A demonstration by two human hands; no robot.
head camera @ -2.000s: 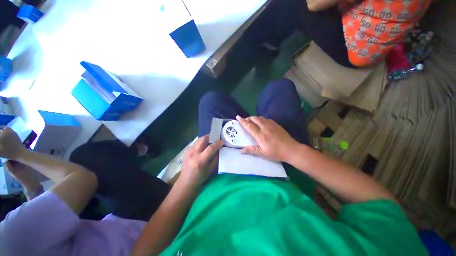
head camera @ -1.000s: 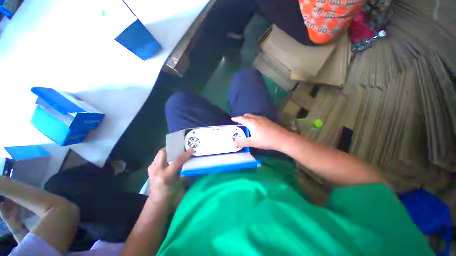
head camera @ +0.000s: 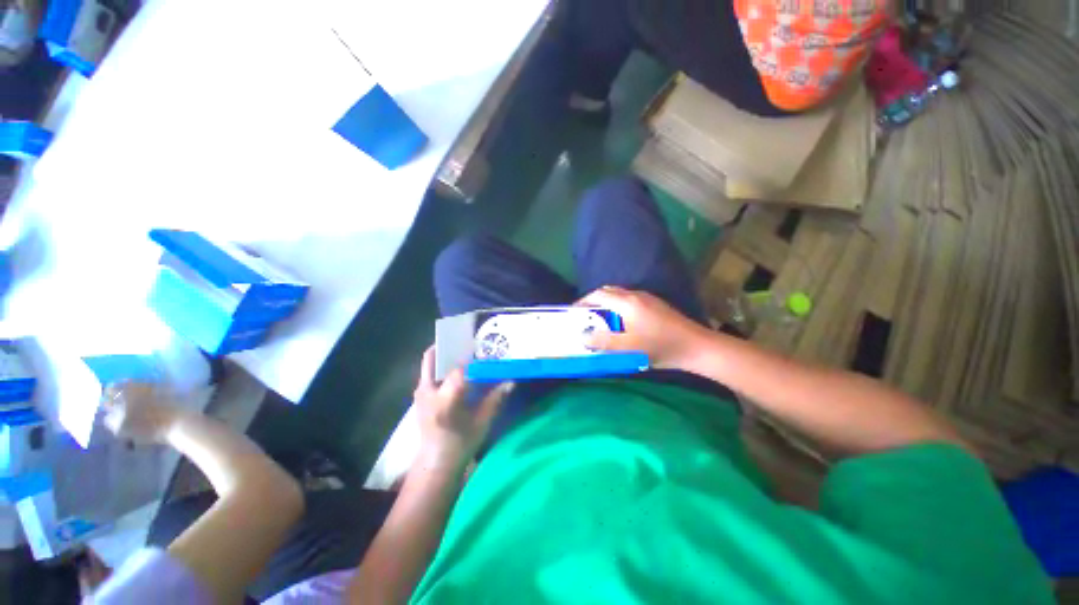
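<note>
A retail box [head camera: 556, 368], with a blue long side and a pale end flap [head camera: 453, 344] standing out at its left, lies open over my lap. The white inner tray [head camera: 542, 334] sits inside it, with a round patterned mark near each end. My left hand [head camera: 450, 408] holds the box at its left lower corner, below the pale flap. My right hand [head camera: 639, 330] grips the right end of the box, and its fingers partly cover the tray's right end. Whatever lies under the tray is hidden.
An open blue box [head camera: 225, 296] and an upright blue box part [head camera: 380, 127] stand on the white table [head camera: 296, 201] at the left. A neighbour's hand [head camera: 140, 410] is at a box, lower left. Flattened cartons [head camera: 947, 260] cover the floor at the right. Another person sits beyond.
The box has tilted so its blue side shows more and its inner white panel is hidden. Over two seconds, the tray has come level in the box. The neighbour's arm has moved up over the table.
</note>
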